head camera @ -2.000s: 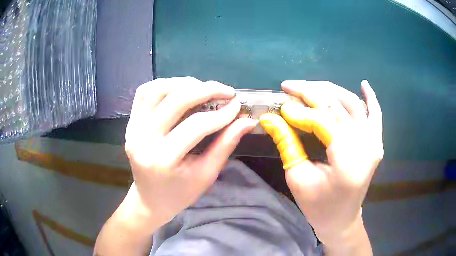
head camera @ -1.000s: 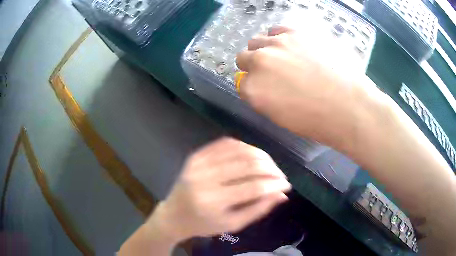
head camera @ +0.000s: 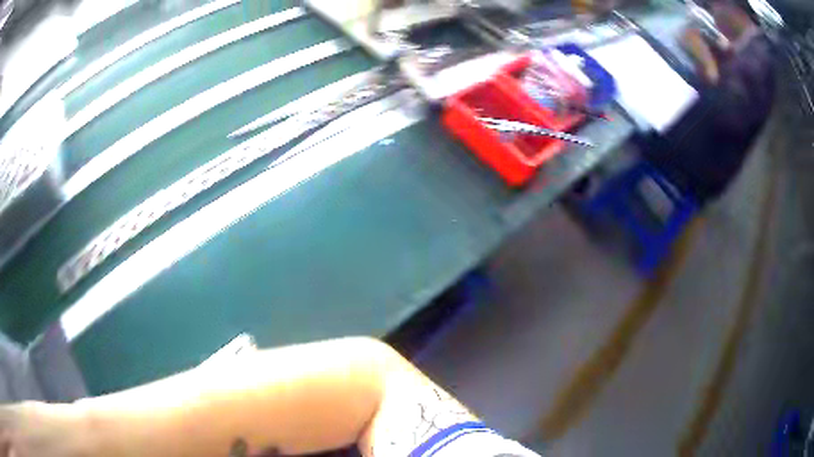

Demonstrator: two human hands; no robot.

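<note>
My right forearm crosses the bottom of the view, from a blue-edged white sleeve to the lower left. My right hand (head camera: 12,434) is cut off by the left edge and blurred, so its fingers and anything in them are hidden. My left hand is out of view. A pale strip end (head camera: 234,350) shows just beyond the forearm. A clear tray stack (head camera: 31,170) stands at the left edge, with a grey board (head camera: 58,364) below it. A long row of patterned strips (head camera: 170,198) lies across the green surface.
An open red bin (head camera: 502,134) with a long metallic item across it stands at the bench's far right end. A blue bin (head camera: 589,76) is beside it. White rails cross the green bench (head camera: 357,236). A person (head camera: 727,107) is beyond, near a blue stool (head camera: 638,210).
The view has swung right, from the trays to the bench's far end. My left hand has left the picture. My right hand is now at the left edge.
</note>
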